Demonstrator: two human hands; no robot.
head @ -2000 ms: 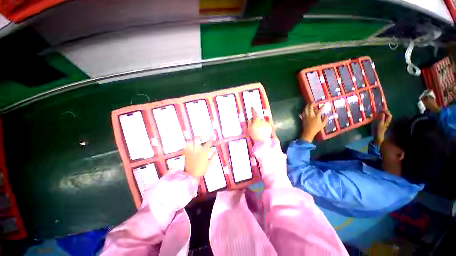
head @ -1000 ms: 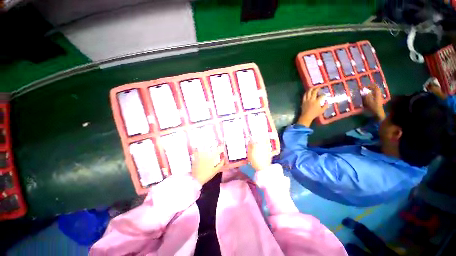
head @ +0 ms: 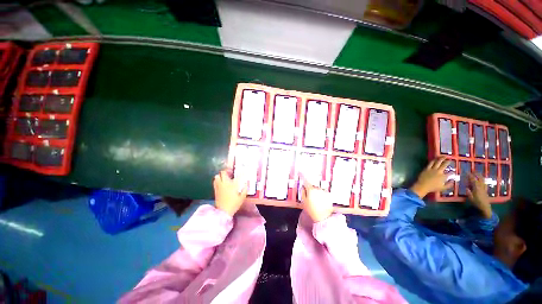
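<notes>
A foam tray (head: 312, 151) in pinkish orange lies on the dark green bench in front of me. It holds two rows of smartphones (head: 316, 124) with bright white screens; the phone at the upper right (head: 376, 132) looks greyer. My left hand (head: 229, 191) is at the tray's lower left corner, its fingers apart on the edge and the first lower phone. My right hand (head: 315, 199) touches the middle phone of the lower row with a finger. It holds nothing. Glare hides part of the lower screens.
A red tray of dark phones (head: 46, 108) lies at the left. At the right, a person in blue (head: 437, 243) has both hands on another tray (head: 469, 158). A raised shelf edge runs behind the bench. A blue plastic thing (head: 122, 209) is below the bench at left.
The view has swung left, so my tray appears further right and the left tray shows fully. My left hand has moved to the tray's left corner; my right hand has moved to the middle lower phone.
</notes>
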